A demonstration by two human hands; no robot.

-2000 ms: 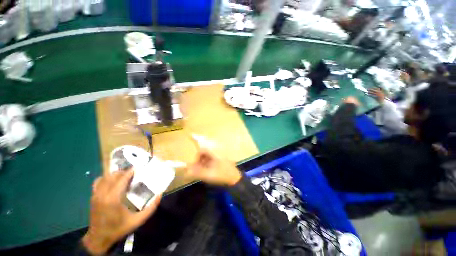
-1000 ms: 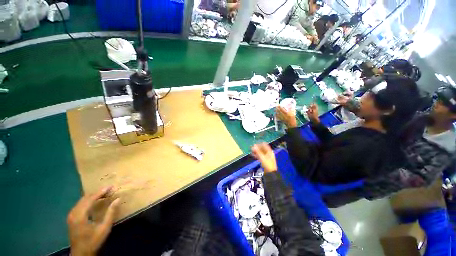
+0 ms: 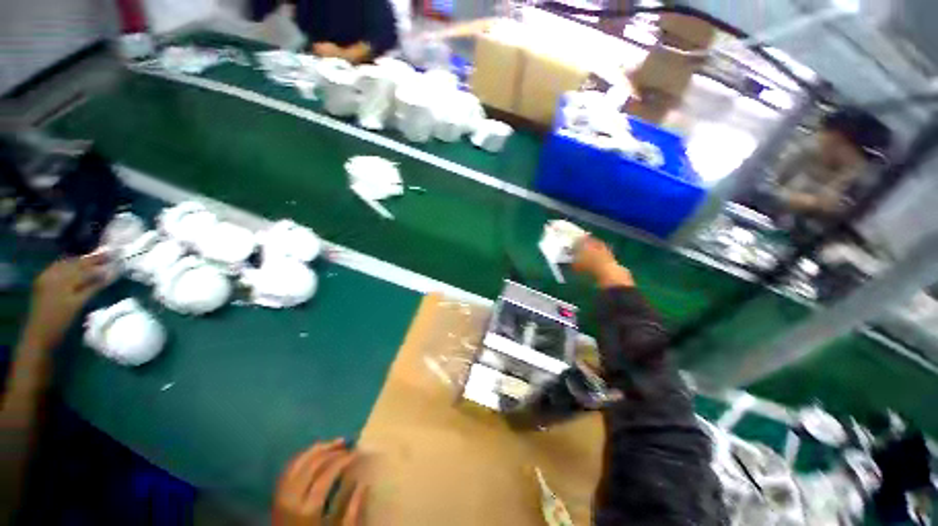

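Note:
My right hand point(image 3: 601, 261) reaches over the green strip behind the screw feeder and holds a white unit point(image 3: 561, 242) with a stick pointing down. My left hand point(image 3: 321, 486) is at the bottom, at the left edge of the tan mat point(image 3: 442, 462), fingers apart and nothing seen in it; it is cut off by the frame. The screw feeder point(image 3: 525, 334) stands on the mat. The black electric screwdriver point(image 3: 561, 396) is blurred in front of it, partly behind my right forearm. A small white item point(image 3: 552, 503) lies on the mat near the bottom edge.
Waiting housings point(image 3: 195, 283) are grouped on the left bench, beside another person's hand point(image 3: 67, 293). Another white unit point(image 3: 373, 179) lies on the green strip point(image 3: 453, 221). A blue tote point(image 3: 617, 185) and white housings point(image 3: 396, 98) stand beyond. Joined units point(image 3: 766, 462) pile at lower right.
The view has swung left. My right hand has moved from above the parts bin to the green strip and now has a white unit. My left hand remains at the mat's edge.

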